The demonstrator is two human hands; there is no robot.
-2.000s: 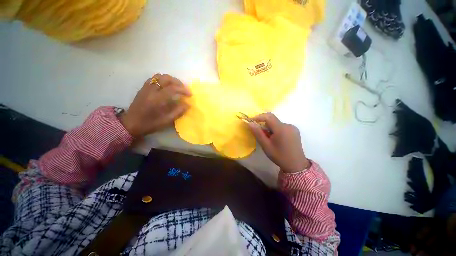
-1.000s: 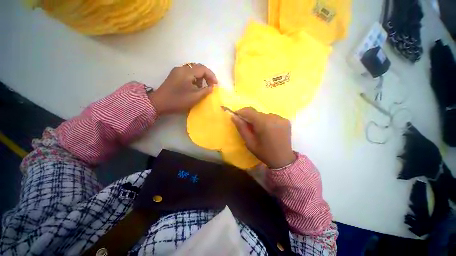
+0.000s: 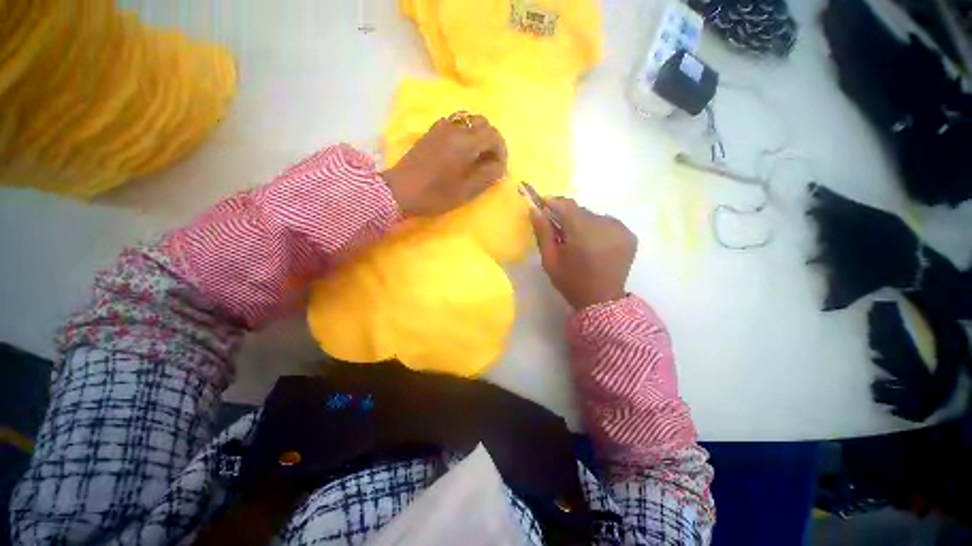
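A bright yellow fabric piece (image 3: pixel 416 304) with rounded lobes lies in front of me and reaches up under my left hand. My left hand (image 3: pixel 453 165), with a ring, is closed with the fingertips pinching the yellow fabric. My right hand (image 3: pixel 586 247) is closed on small metal thread snips (image 3: pixel 541 205); their tips point up and left, close to my left fingertips. More yellow fabric (image 3: pixel 544 117) lies just beyond my hands, partly hidden by the left hand.
A tall yellow stack (image 3: pixel 101 101) stands at the left. A yellow pile with a mark (image 3: pixel 506 37) lies at the top. A black adapter (image 3: pixel 684 82) on a white power strip, pale cord (image 3: pixel 741 226), black fabric pieces (image 3: pixel 869 251) and a dark bundle (image 3: pixel 751 23) lie at the right.
My left hand has moved up and right over the fabric, with the snips now beside its fingertips. The lobed yellow piece lies further left and nearer to me. The view has shifted.
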